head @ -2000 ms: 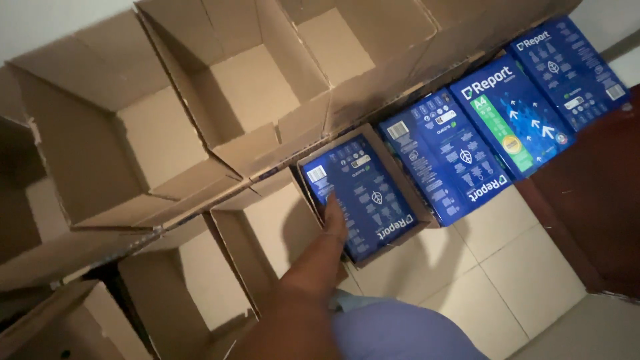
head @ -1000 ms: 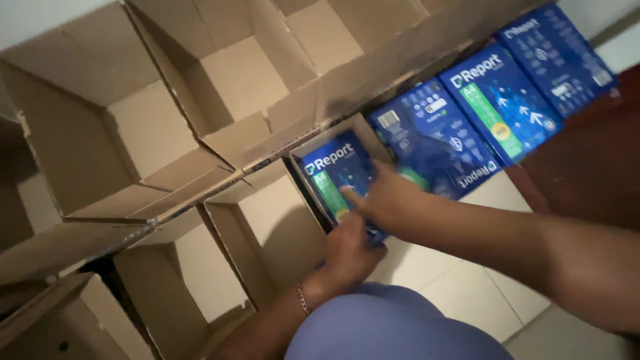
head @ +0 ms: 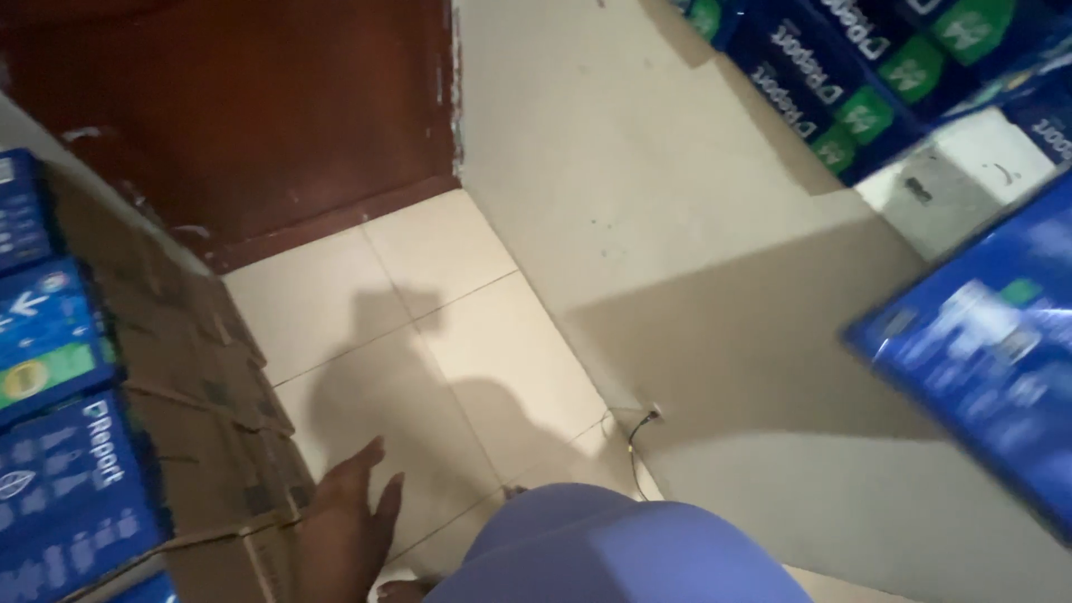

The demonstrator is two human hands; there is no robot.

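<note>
My left hand (head: 352, 515) is at the lower left, fingers apart with nothing between them, just right of a row of cardboard boxes (head: 213, 452). Blue Report paper packs (head: 71, 502) lie in or on those boxes at the left edge. My right hand is not in view. At the right edge a large blue pack (head: 988, 352) shows close and blurred; what supports it is hidden. Behind it, more blue and green Report packs (head: 846, 92) are stacked at the upper right, beside a pale grey-white object (head: 946, 184).
A dark red-brown door (head: 276, 117) stands at the upper left, and a pale wall (head: 703, 251) runs down the right of the tiled floor (head: 335, 335). A thin black cable (head: 634, 452) comes out low on the wall. My clothed legs (head: 620, 544) fill the bottom middle.
The view has swung far round to the door and wall. Both hands were at the pack in the open box one second ago; my left hand is now off it, my right out of view.
</note>
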